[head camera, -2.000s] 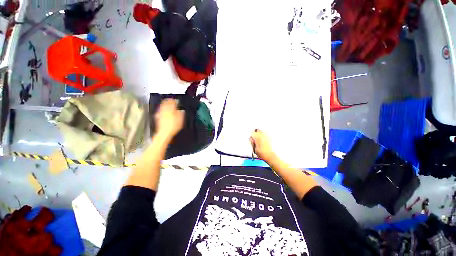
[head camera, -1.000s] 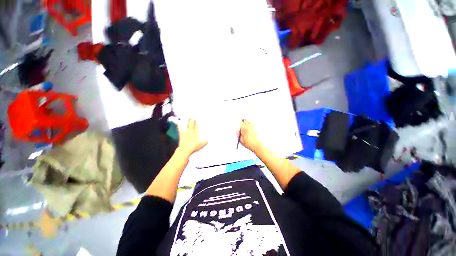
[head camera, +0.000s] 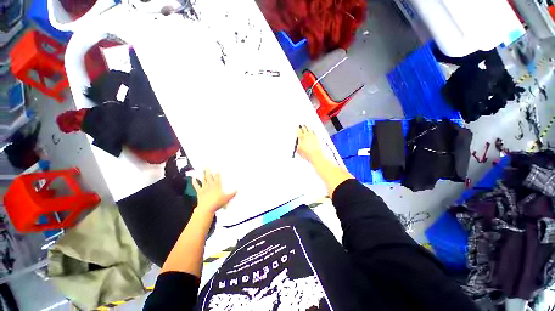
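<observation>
A large white card template lies on the white table, hard to tell from it. A thin dark edge of cloth shows along its near side and a short one at its right. My left hand lies palm down, fingers spread, on the template's left side. My right hand is at its right side with a thin dark pen between the fingers. A stack of black cut pieces lies left of the table, with a dark green patch beside my left hand.
Dark metal snips and loose thread ends lie farther up the table. Black and red bundles fill the left trough. A blue crate with black pieces stands at right. Beige cloth and a red stool are at left.
My left hand has moved from the black stack onto the template. My right hand with the pen has moved up and right. The view has turned.
</observation>
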